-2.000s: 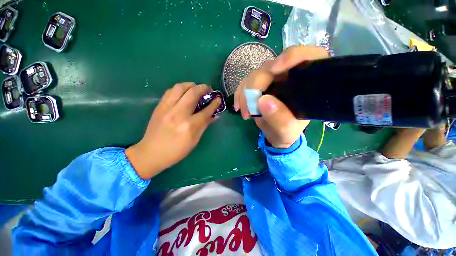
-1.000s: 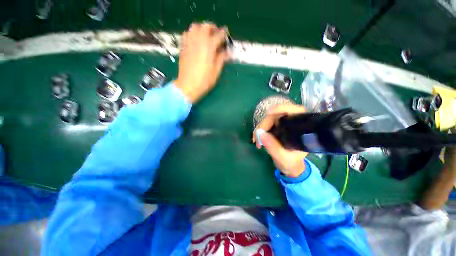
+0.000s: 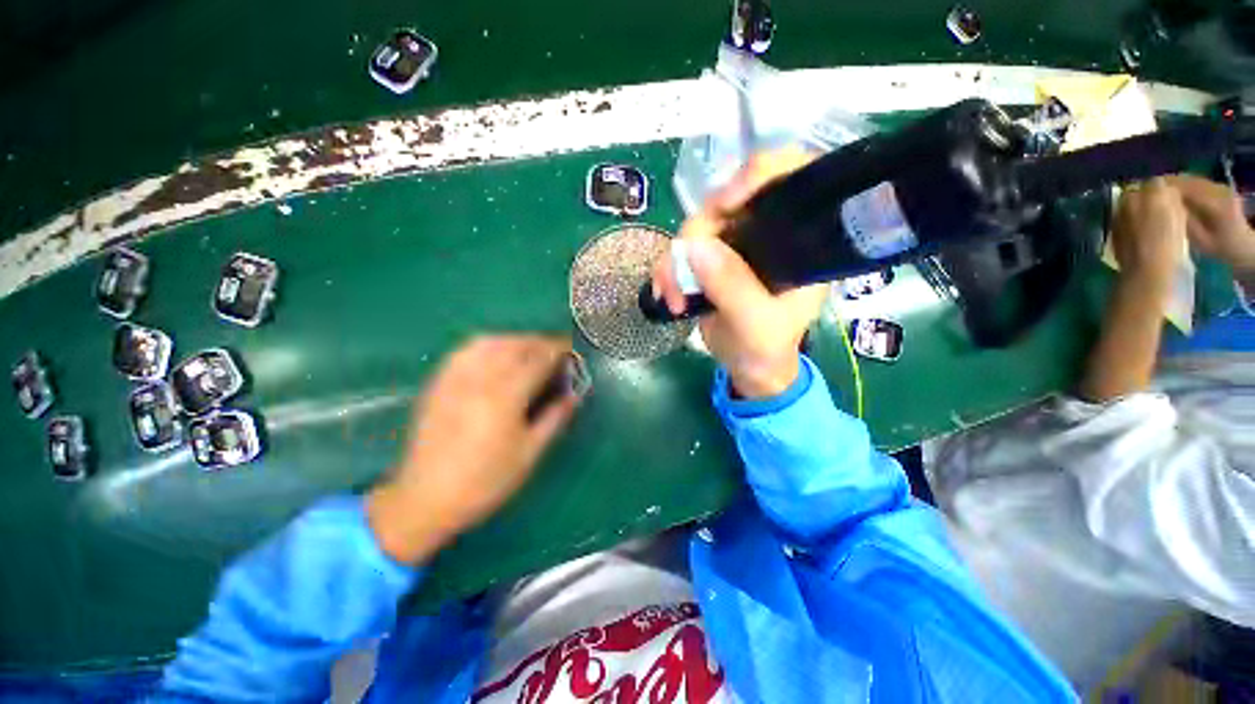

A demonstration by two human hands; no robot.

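My right hand [image 3: 743, 296] grips a large black electric screwdriver [image 3: 881, 206] with a white label. A pale wrap is on one finger. The driver's dark nose reaches over the round, speckled screw dish [image 3: 622, 282]. My left hand [image 3: 482, 426], slightly blurred, holds a small device housing [image 3: 564, 385] between its fingers, just below the dish. The fingers cover most of this housing. Other housings lie in a loose cluster at the left, one of them a rounded square [image 3: 247, 289]. A single housing [image 3: 617, 189] lies just above the dish.
A worn white strip [image 3: 551, 131] crosses the green surface, with more housings beyond it. A crumpled clear bag [image 3: 702, 151] lies above the dish. A yellow-green wire [image 3: 853, 365] and a housing [image 3: 877, 340] are right of my hand. A neighbouring person's hands [image 3: 1149, 234] are at right.
My left hand has come back from the white strip to below the dish, with a housing in its fingers. The view has shifted. The screwdriver stays in my right hand, its nose now over the dish.
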